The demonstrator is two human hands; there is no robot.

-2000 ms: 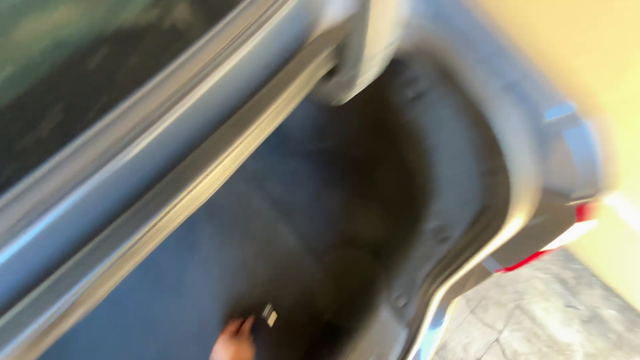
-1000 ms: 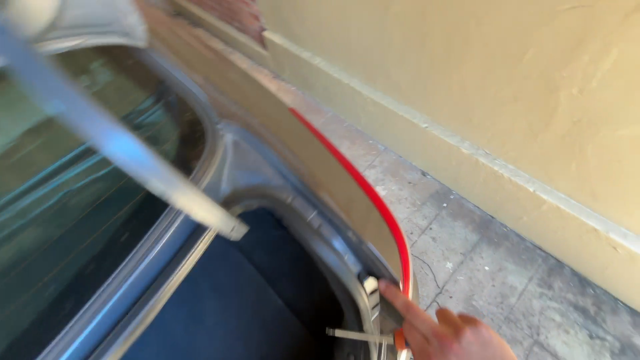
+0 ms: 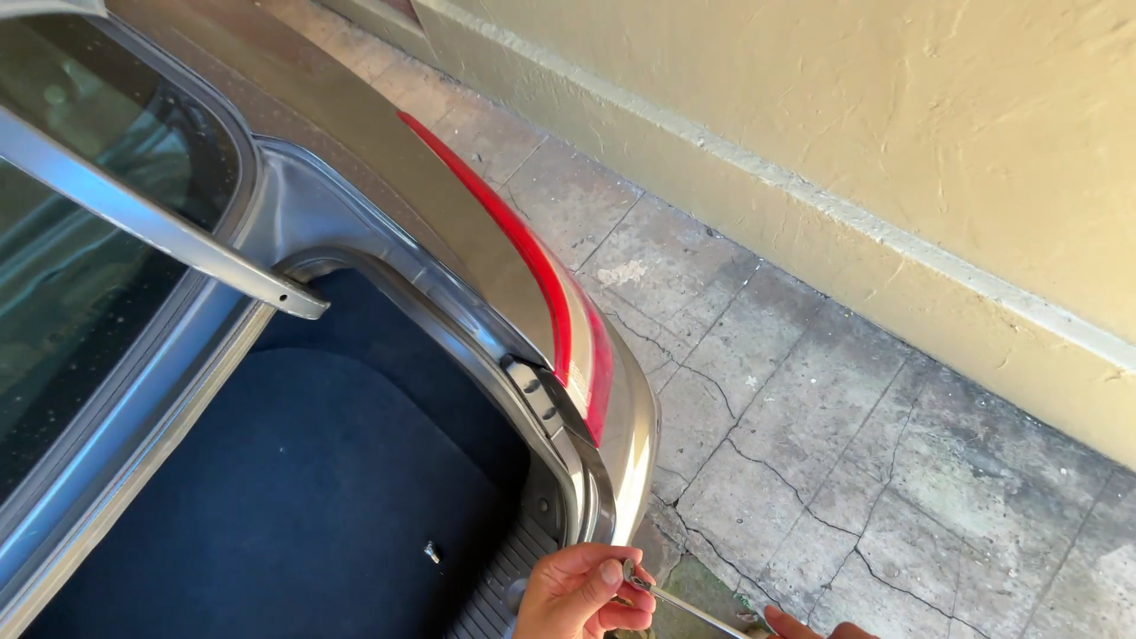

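Observation:
My left hand point(image 3: 581, 593) is at the bottom centre, its thumb and fingers closed on the head end of a metal ratchet wrench point(image 3: 679, 605). The wrench's thin shaft runs down to the right to my right hand point(image 3: 812, 627), which shows only as fingertips at the bottom edge. Whether those fingers grip the handle cannot be told. A small shiny metal piece point(image 3: 432, 552), perhaps a socket, lies on the dark trunk floor point(image 3: 311, 461), left of my left hand. Just above the hands is the car's rear corner with the red tail light point(image 3: 541, 284).
The metal trunk lid hinge arm point(image 3: 222, 257) reaches over the trunk opening from the left, beside the rear window point(image 3: 115, 133). A rubber seal point(image 3: 453, 346) rims the opening. To the right are cracked paving point(image 3: 781, 461) and a beige plaster wall point(image 3: 887, 115).
A hand was at the trunk rim by the tail light one second ago; now both hands are at the bottom edge, with the wrench between them.

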